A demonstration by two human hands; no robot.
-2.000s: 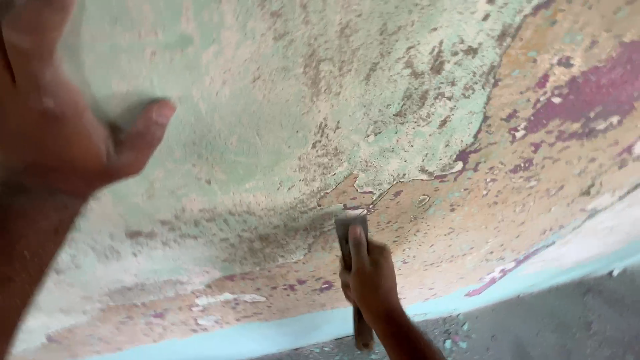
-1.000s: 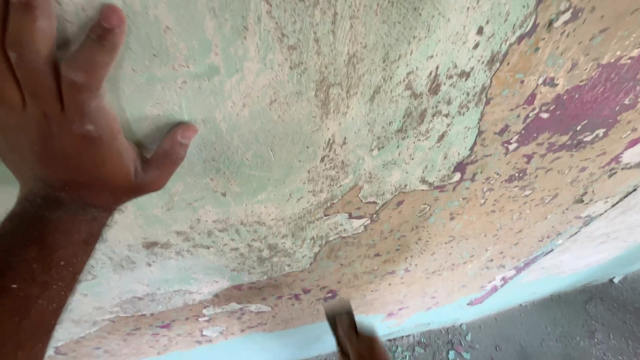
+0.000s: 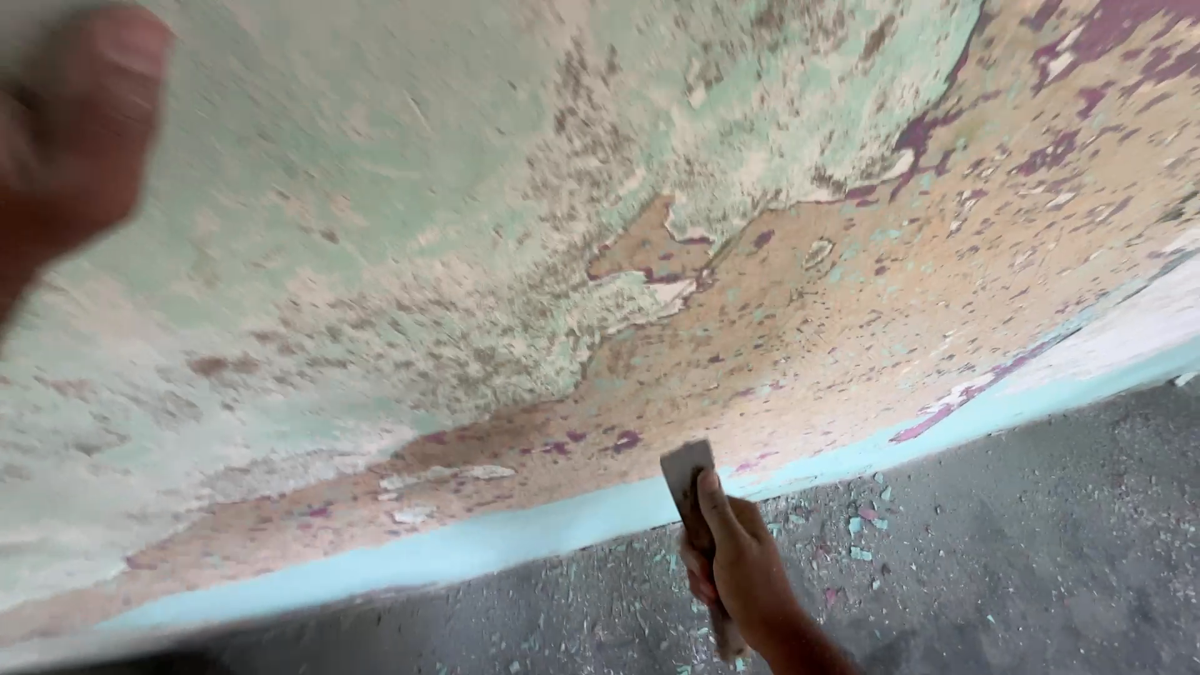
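My right hand (image 3: pixel 736 562) is closed around the handle of a paint scraper (image 3: pixel 689 478), whose flat metal blade points up, near the foot of a wall (image 3: pixel 328 234). Old pale green paint covers the wall's upper part, with a ragged edge above a bare tan area (image 3: pixel 797 319) dotted with purple and green remnants. At the upper left, my left hand (image 3: pixel 84 131) is blurred and partly out of view. Its thumb shows near the green paint and nothing is seen in it; whether it touches the wall cannot be told.
A light blue band (image 3: pixel 525 525) runs along the wall's base. Beyond it lies a grey floor (image 3: pixel 1012 525) strewn with green and purple paint flakes (image 3: pixel 861 553). A whitish patch (image 3: pixel 1106 328) shows low on the wall at right.
The scraper in my right hand was against the green paint's edge, then dropped low toward the floor. The tan area beneath that edge has grown. My left hand shows less now.
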